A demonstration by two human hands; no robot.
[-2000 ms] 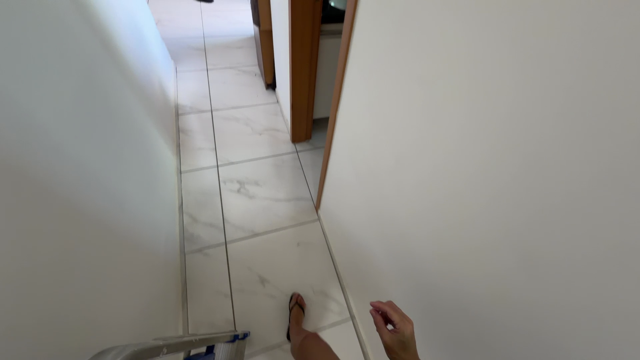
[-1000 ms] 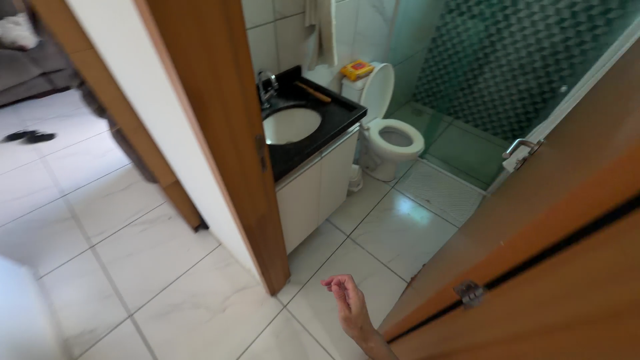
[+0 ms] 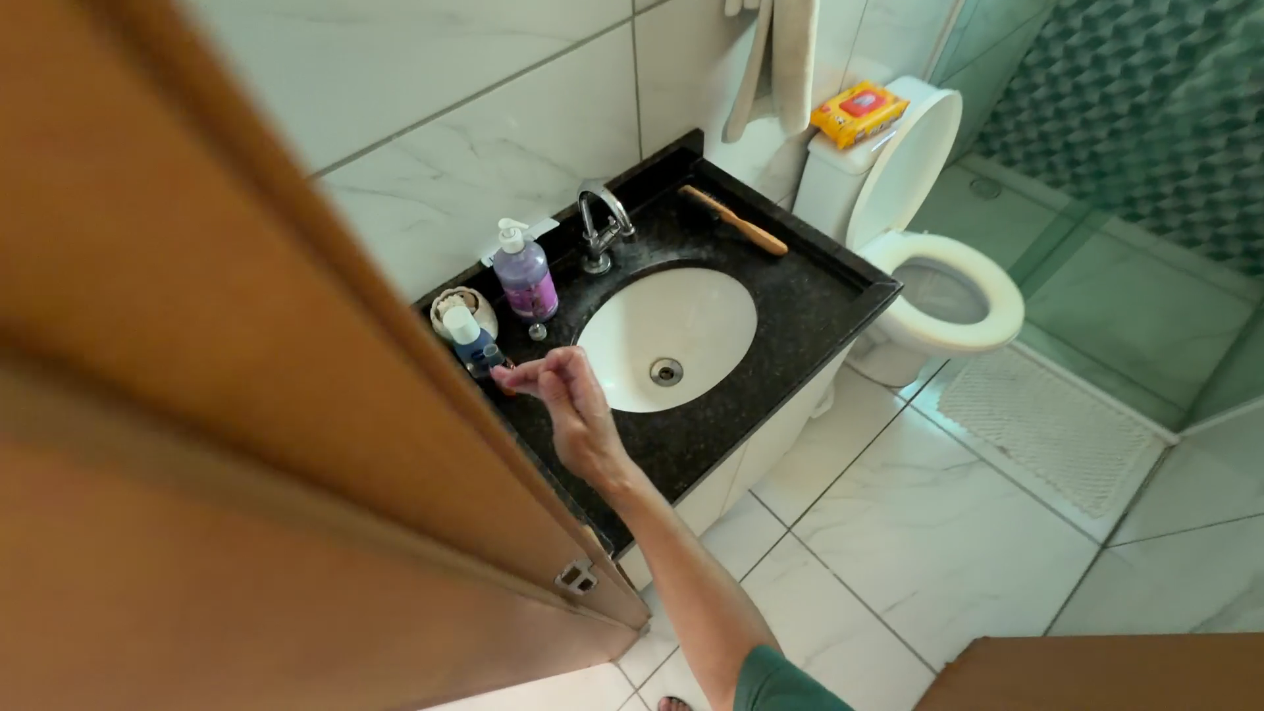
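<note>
My right hand (image 3: 568,410) reaches in from below over the left front part of a black stone vanity top (image 3: 790,296). Its fingers are loosely bent and point left, with nothing seen in them. Its fingertips overlap the view of small items beside a blue bottle with a white cap (image 3: 472,341); contact cannot be told. Behind it stand a pump bottle of purple liquid (image 3: 526,276) and a shell-like dish (image 3: 464,311). A white oval basin (image 3: 632,336) lies to the right of the hand, below a chrome faucet (image 3: 600,232). My left hand is out of view.
A wooden door frame (image 3: 296,326) fills the left side. A wooden brush (image 3: 736,219) rests on the vanity. Beyond are a toilet with its lid up (image 3: 1002,296), a yellow wipes pack (image 3: 859,114), a hanging towel (image 3: 793,69), a white mat (image 3: 1047,430) and a glass shower screen. A brown door edge (image 3: 1096,676) is lower right.
The view has moved from the hallway through the bathroom doorway to the vanity. My right hand, over the floor one second ago, is now over the vanity's left front part.
</note>
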